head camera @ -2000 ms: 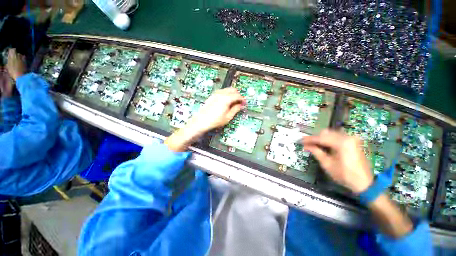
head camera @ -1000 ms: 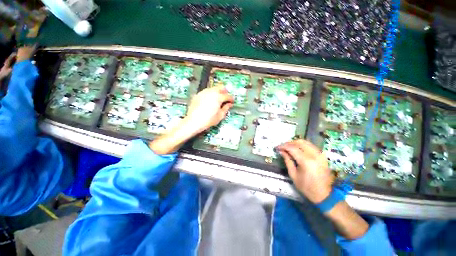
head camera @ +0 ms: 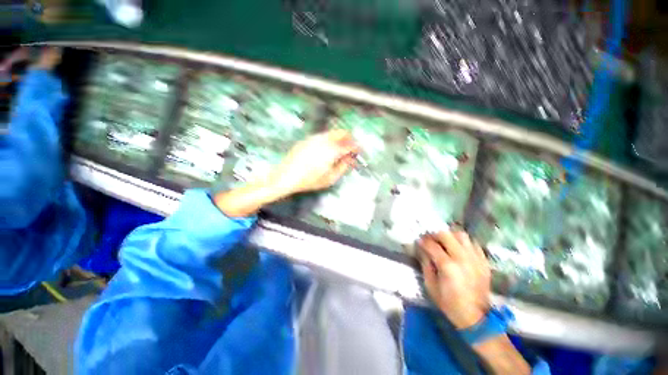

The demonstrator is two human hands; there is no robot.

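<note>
The picture is blurred. A pallet [head camera: 387, 192] with green circuit boards lies in front of me on the line. My left hand [head camera: 315, 165] is over the left side of this pallet, its fingertips bunched near the upper left board; whether it holds a small part cannot be seen. My right hand [head camera: 455, 277] is at the near edge of the pallet, fingers curled down by the lower right board [head camera: 419, 210]; its fingertips are partly hidden. A blue strap [head camera: 486, 327] is round my right wrist.
More pallets with boards lie left and right [head camera: 553, 227]. A pale rail [head camera: 344, 260] runs nearest me. Beyond the line, a large heap of dark parts [head camera: 505, 55] lies on the green surface. A blue cord [head camera: 599, 95] hangs at right. A neighbour's blue sleeve [head camera: 33, 176] is at left.
My right hand has drawn back from over the lower right board to the pallet's near edge, its fingers more curled. My left hand stays near the upper left board. The camera view has shifted.
</note>
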